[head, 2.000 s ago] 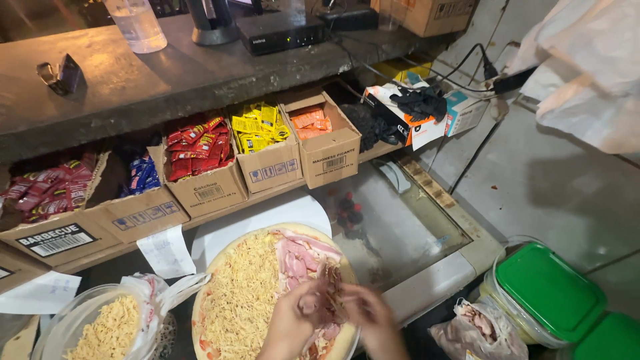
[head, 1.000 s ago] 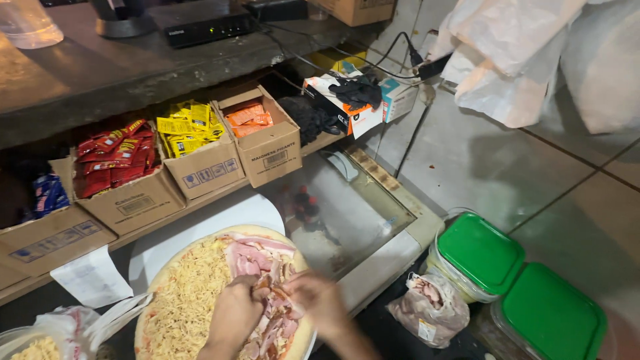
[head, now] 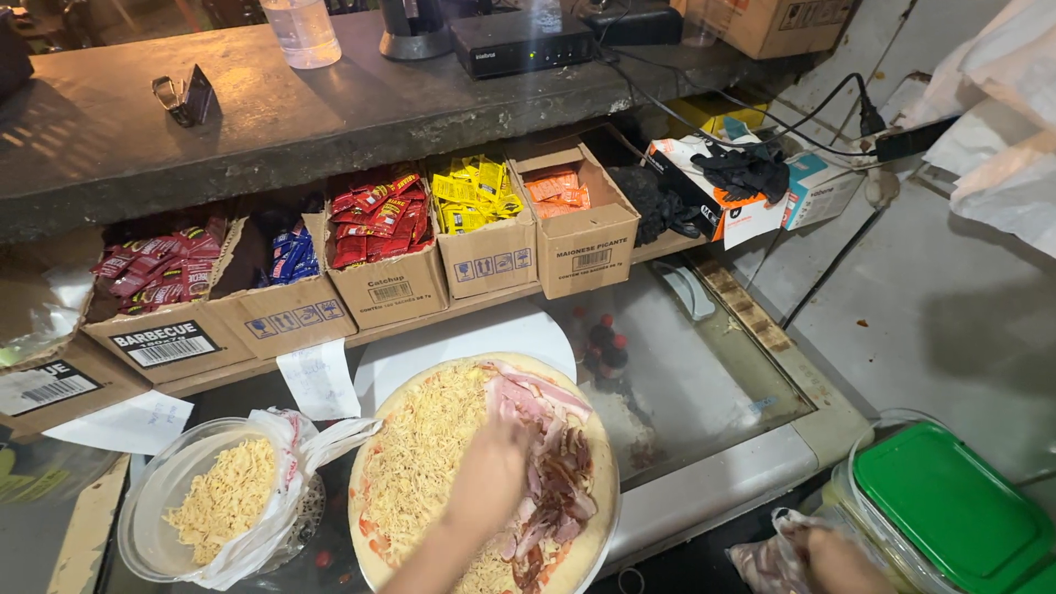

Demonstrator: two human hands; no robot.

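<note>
A round pizza [head: 412, 462] lies on a white board, shredded topping over its left part and bacon strips [head: 549, 487] over its right part. My left hand [head: 491, 466] rests over the middle of the pizza at the edge of the bacon, blurred; whether its fingers hold a piece is hidden. At the lower right my right hand [head: 829, 553] is at the mouth of a clear plastic bag [head: 767, 561] of meat pieces, its fingers partly hidden by the bag. Left of the pizza stands a clear plastic tub [head: 140, 511] of shredded chicken-like topping with a white bag over its rim.
Cardboard boxes [head: 388, 289] of sauce sachets line the shelf behind the pizza. A glass-topped cooler [head: 701, 478] with bottles inside lies to the right. Tubs with green lids [head: 940, 495] stand at the lower right. Cables [head: 813, 124] hang near a black-glove box [head: 718, 198].
My right hand has moved from over the pizza beside my left hand to the meat bag at the right. My left hand stays over the pizza. More bacon shows on the lower right part.
</note>
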